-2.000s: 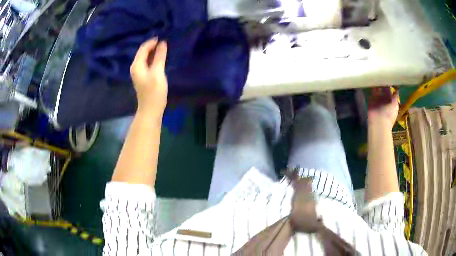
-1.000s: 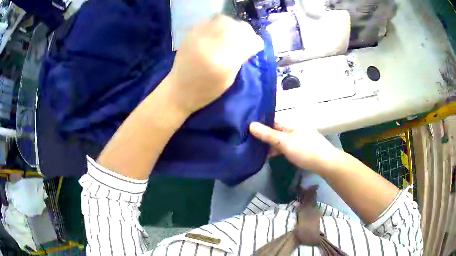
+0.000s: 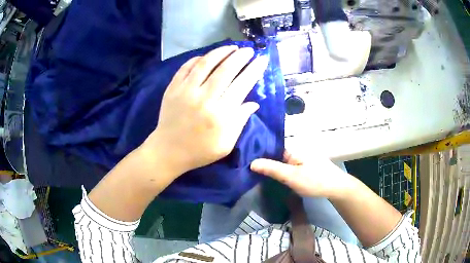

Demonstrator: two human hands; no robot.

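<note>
The shiny navy blue cloth (image 3: 118, 97) covers the left half of the machine table, and its right edge runs up to the presser foot area (image 3: 262, 42) of the overlock machine (image 3: 278, 15). My left hand (image 3: 206, 105) lies flat on the cloth with its fingers spread, fingertips just below the presser foot area. My right hand (image 3: 304, 174) pinches the cloth edge nearer to me, thumb on top and fingers partly hidden underneath.
The white table (image 3: 412, 110) with ruler marks extends right. A grey-white machine cover (image 3: 348, 49) stands right of the needle area. A yellow-framed trolley (image 3: 415, 185) is at the lower right. White cloth (image 3: 18, 200) lies at the lower left.
My left hand came onto the cloth and now lies flatter, fingers spread. My right hand came up from the table's right underside and took the cloth edge. The cloth now reaches the presser foot.
</note>
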